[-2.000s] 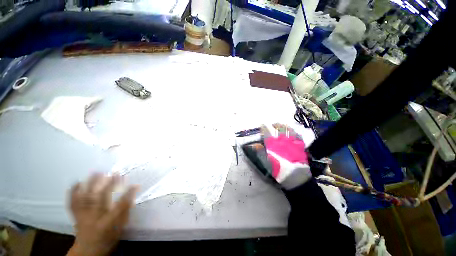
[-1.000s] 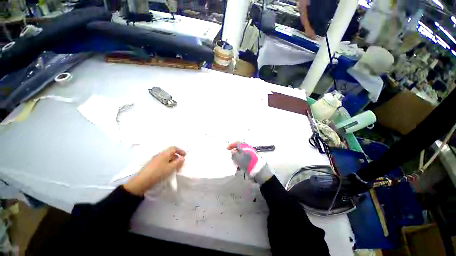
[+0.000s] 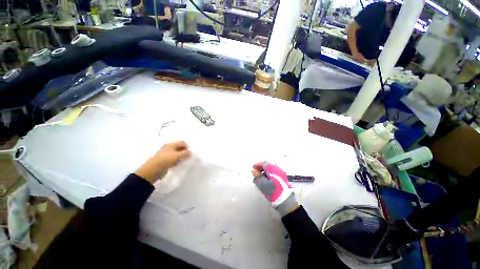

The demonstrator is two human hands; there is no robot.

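Observation:
My bare left hand (image 3: 167,157) pinches a thin white fabric piece (image 3: 178,177), which hangs below its fingers and is hard to see against the white-covered table (image 3: 231,220). My right hand (image 3: 273,185), in a pink, white and grey fingerless glove, is to the right with its fingers curled; whether they hold the fabric's edge cannot be told. Dark thread snips (image 3: 301,178) lie just right of the glove. The dark steam iron (image 3: 358,234) rests at the table's right front, away from both hands.
A grey-brown folded tool (image 3: 202,115) lies far centre, a tape roll (image 3: 112,89) far left. A reddish-brown card (image 3: 331,130) lies back right. Scissors (image 3: 364,178), a cream bottle (image 3: 378,136) and a pale green handled object (image 3: 410,157) are at the right edge. A person (image 3: 371,31) is behind.
My right hand has let go of the iron and moved to the table's middle. My left hand has taken hold of white fabric. The view has shifted, and the hands are slightly farther apart than one second ago.

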